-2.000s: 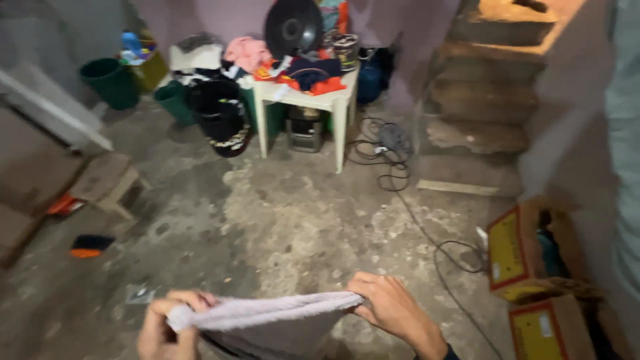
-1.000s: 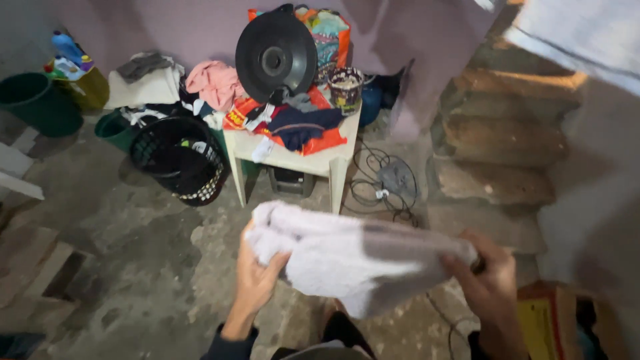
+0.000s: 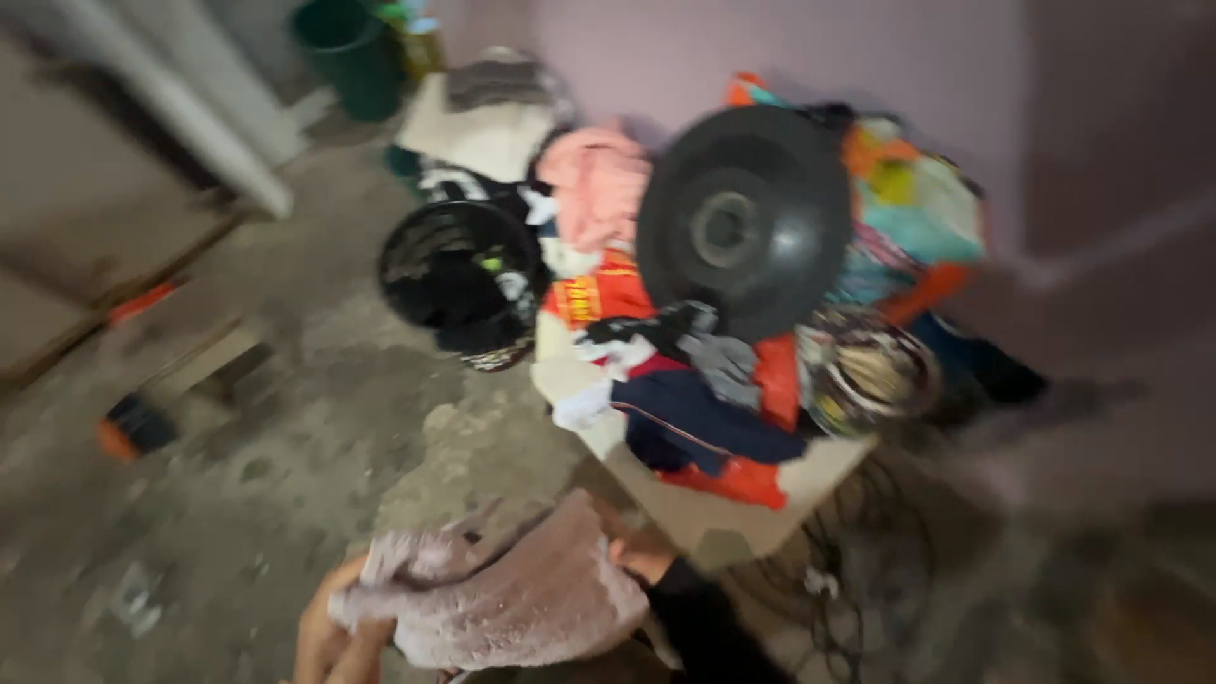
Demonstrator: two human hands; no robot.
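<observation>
A pale pinkish cloth (image 3: 522, 598) hangs folded between my two hands at the bottom of the view. My left hand (image 3: 342, 622) grips its left end, with the fingers partly behind the fabric. At the cloth's right edge is my right hand (image 3: 641, 551), closed on it, below a dark sleeve. Beyond my hands stands a small table (image 3: 731, 522) bearing a dark blue garment (image 3: 703, 418), socks, red-orange bags and a large round black lid or basin (image 3: 746, 223). A pink cloth (image 3: 597, 185) lies at its far left.
A black laundry basket (image 3: 461, 275) holding dark clothes stands left of the table. Farther back is a green bucket (image 3: 347, 57). A low wooden stool (image 3: 209, 366) and a brush-like orange and black object (image 3: 136, 427) are at the left. Cables (image 3: 845, 579) lie on the floor at the right.
The cloth, spread wide between my hands a second ago, is now bunched narrower, with my hands closer together. The view has moved nearer to the table.
</observation>
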